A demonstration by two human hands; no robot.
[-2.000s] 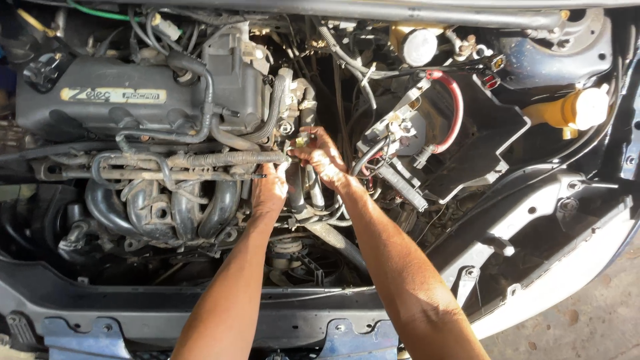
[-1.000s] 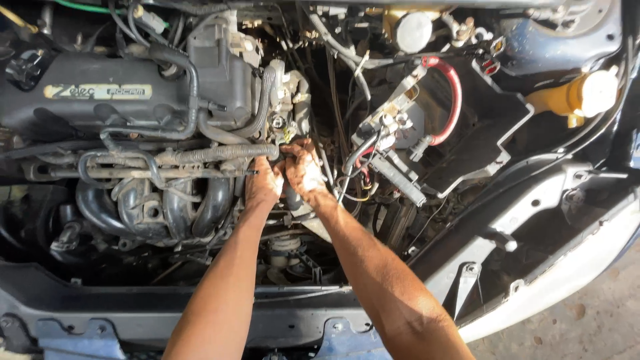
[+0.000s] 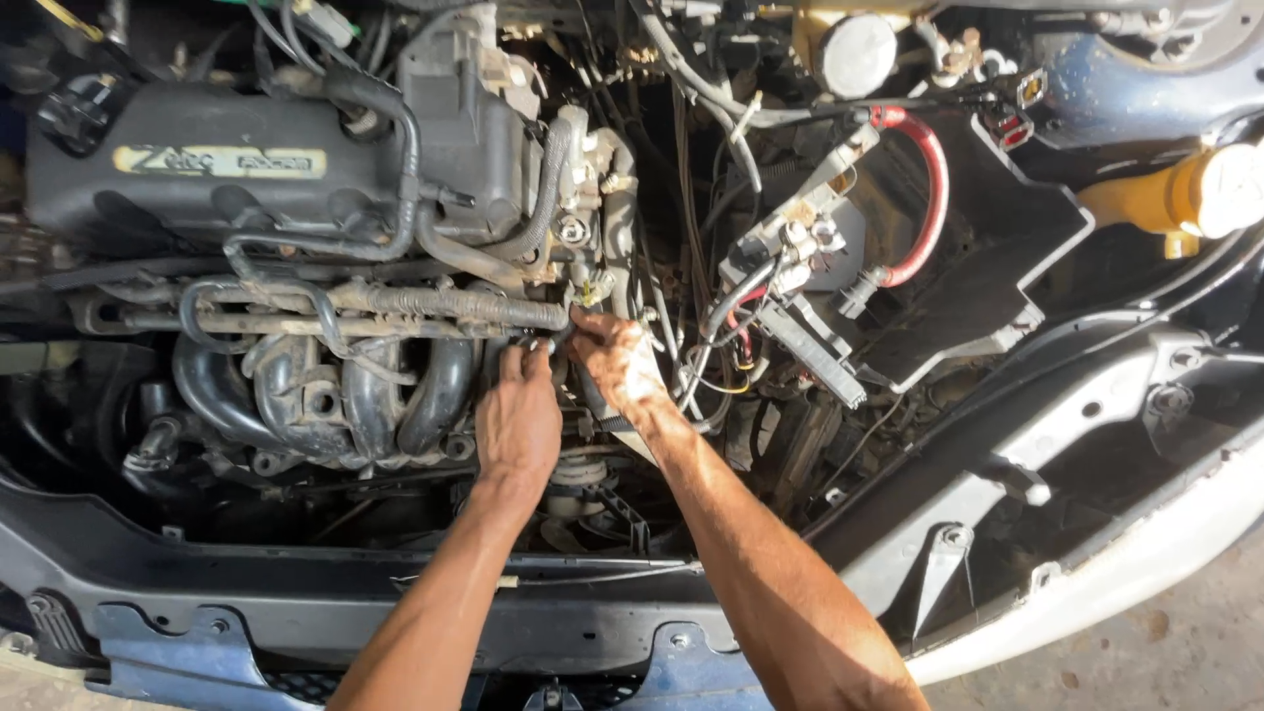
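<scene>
Both of my hands reach into a car's engine bay at the right end of the engine. My left hand (image 3: 518, 410) has its fingertips at the end of a corrugated wiring conduit (image 3: 454, 303), by a small shiny piece that is mostly hidden. Beside it, my right hand (image 3: 617, 360) has thumb and fingers drawn together near the same spot; what lies between them cannot be made out. Just above the fingers is a small yellow-green part (image 3: 590, 293). The black engine cover (image 3: 257, 212) lies to the upper left, and the black intake manifold (image 3: 439, 395) curves left of my left hand.
Right of my hands are loose wires and a fuse and terminal block (image 3: 790, 247) with a thick red cable (image 3: 933, 197). A yellow filler neck (image 3: 1175, 197) stands farther right. The front crossmember (image 3: 326, 592) runs under my forearms. A black radiator hose (image 3: 619, 217) rises above my right hand.
My right hand has come down a little from higher on the hoses, where it was two seconds ago, to beside my left fingertips. My left hand stays by the conduit end.
</scene>
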